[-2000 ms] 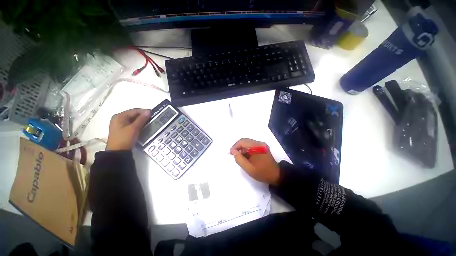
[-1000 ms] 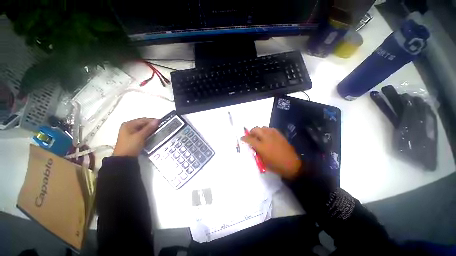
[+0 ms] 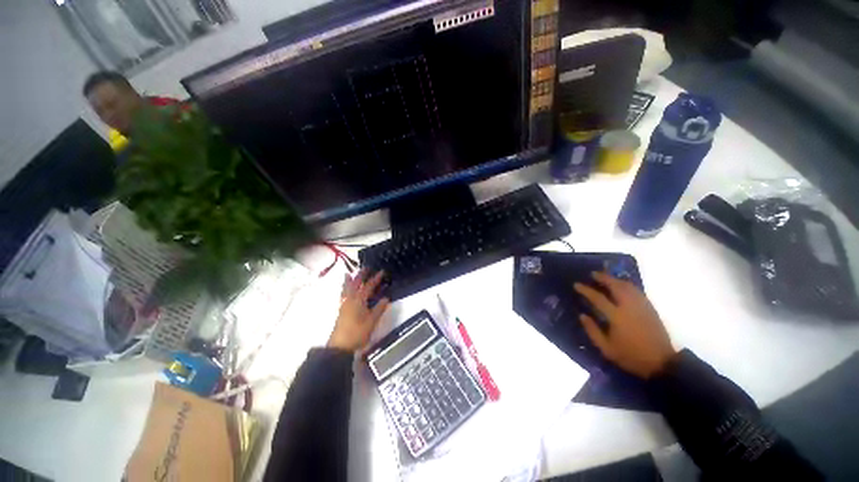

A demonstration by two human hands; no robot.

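My right hand [image 3: 623, 325] is over the black mouse pad [image 3: 556, 306], on a dark mouse that is mostly hidden under it. My left hand [image 3: 358, 311] rests with its fingers at the left end of the black keyboard [image 3: 461, 240] and holds nothing. The red pen [image 3: 478, 360] lies on the white paper [image 3: 518, 348], right of the grey calculator [image 3: 426, 381]. A thin pale pen-like item [image 3: 445, 309] lies near the calculator's top. The monitor [image 3: 377, 113] shows thin lines of a drawing on black.
A dark blue bottle [image 3: 664, 169], a plastic-wrapped black device [image 3: 801, 254] and a yellow roll [image 3: 617, 152] stand or lie at the right. A plant [image 3: 202, 188], white basket [image 3: 141, 254], blue tape measure [image 3: 191, 374] and brown notebook [image 3: 184, 442] are at the left. A person [image 3: 118, 104] is behind.
The view has tilted up to the monitor. My right hand has let go of the red pen and moved to the mouse. My left hand has left the calculator for the keyboard's left end.
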